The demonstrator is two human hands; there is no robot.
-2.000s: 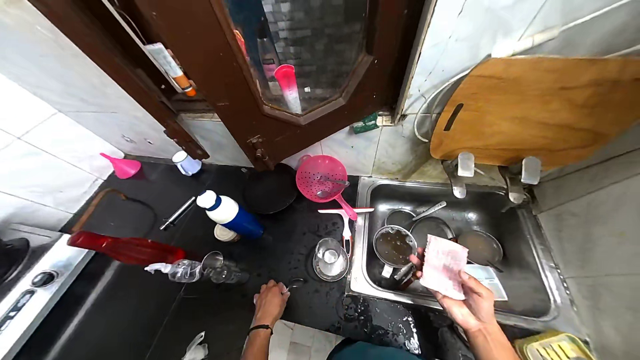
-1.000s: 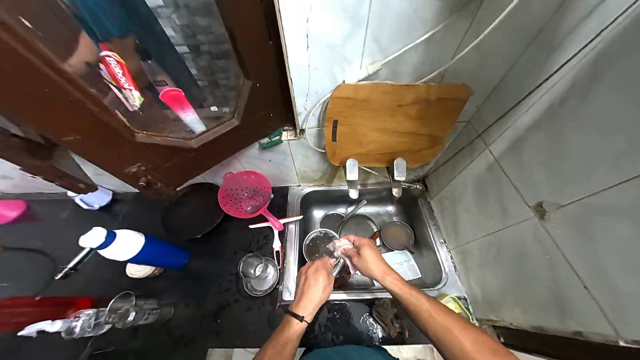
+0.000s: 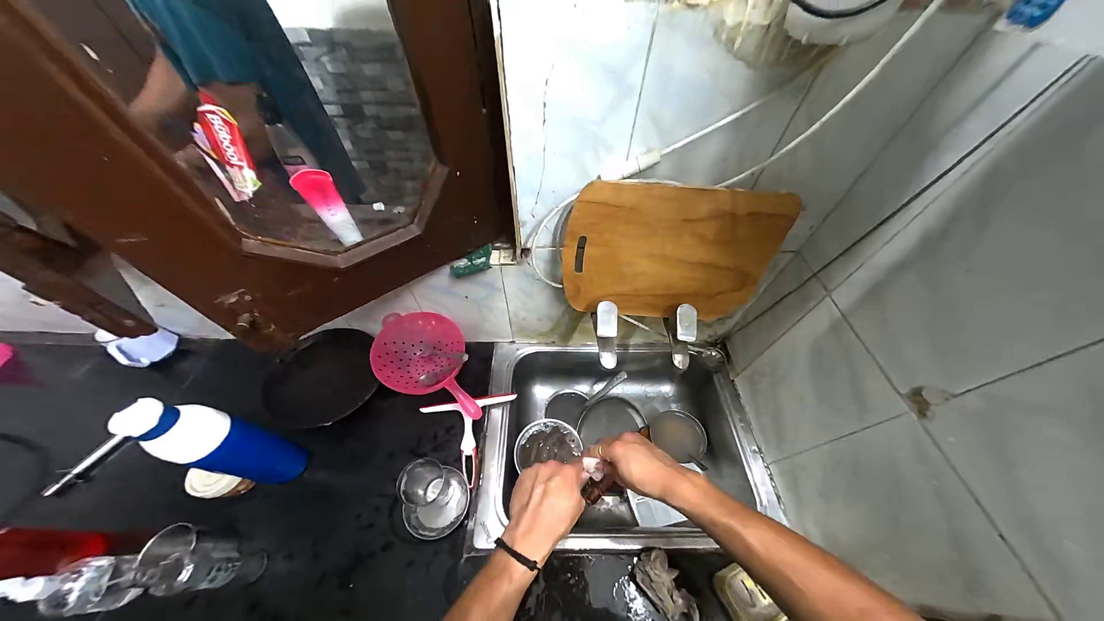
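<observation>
My left hand, with a dark band at its wrist, is over the front left of the steel sink. Close against it is my right hand. Between them a small pale, crumpled piece shows at the fingers; the hands hide most of it, and which fingers grip it is unclear. A cup of murky water stands just behind my left hand. Farther back in the sink lie a round pan, a spoon and a bowl of cloudy water. Something dark brown is partly visible below my hands.
Two taps rise behind the sink before a wooden cutting board. Left of it are a pink strainer, a squeegee, glass vessels, a black pan and a blue-white bottle. A wet cloth lies in front.
Two seconds ago my left hand was on the counter and my right held a pinkish-white piece over the sink; now both are together there. The view has shifted right.
</observation>
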